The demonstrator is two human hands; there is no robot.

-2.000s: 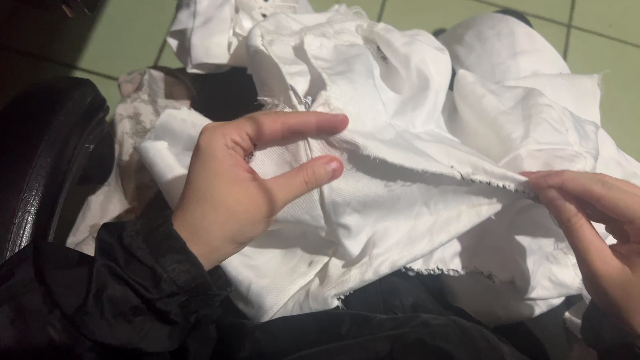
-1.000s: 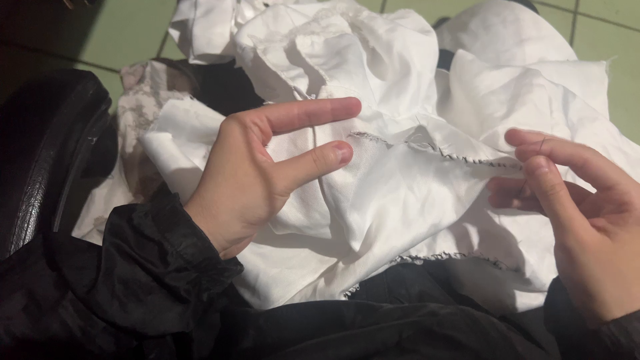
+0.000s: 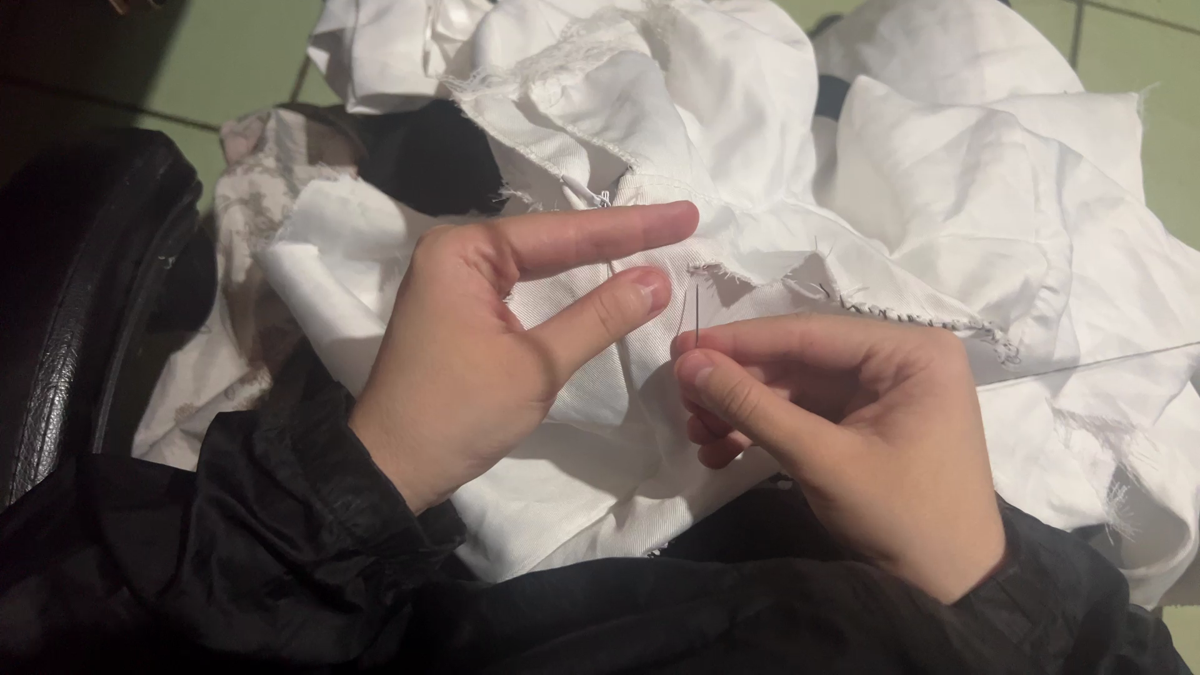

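White woven fabric [image 3: 750, 159] with frayed edges lies bunched over my lap. Dark stitches [image 3: 909, 317] run along one raw edge of it, just above my right hand. Between the thumb and forefinger of my right hand [image 3: 834, 412] a thin sewing needle [image 3: 697, 314] stands upright. My left hand [image 3: 497, 328] is over the cloth with thumb and forefinger apart, their tips left of the needle; its other fingers are hidden. A metal zipper pull [image 3: 603, 198] shows on the fabric just above my left forefinger. Dark thread [image 3: 1087, 364] stretches to the right edge of the view.
At the left is a black leather-like padded edge [image 3: 84, 309]. A stained, pale patterned cloth [image 3: 258, 234] hangs beside it. Green floor tiles [image 3: 1139, 56] show behind the fabric, and black clothing [image 3: 600, 619] covers my lap.
My right hand has moved left from the stitched edge, close to my left fingertips. The needle now shows plainly in its fingers. My left hand stays with its thumb and forefinger apart.
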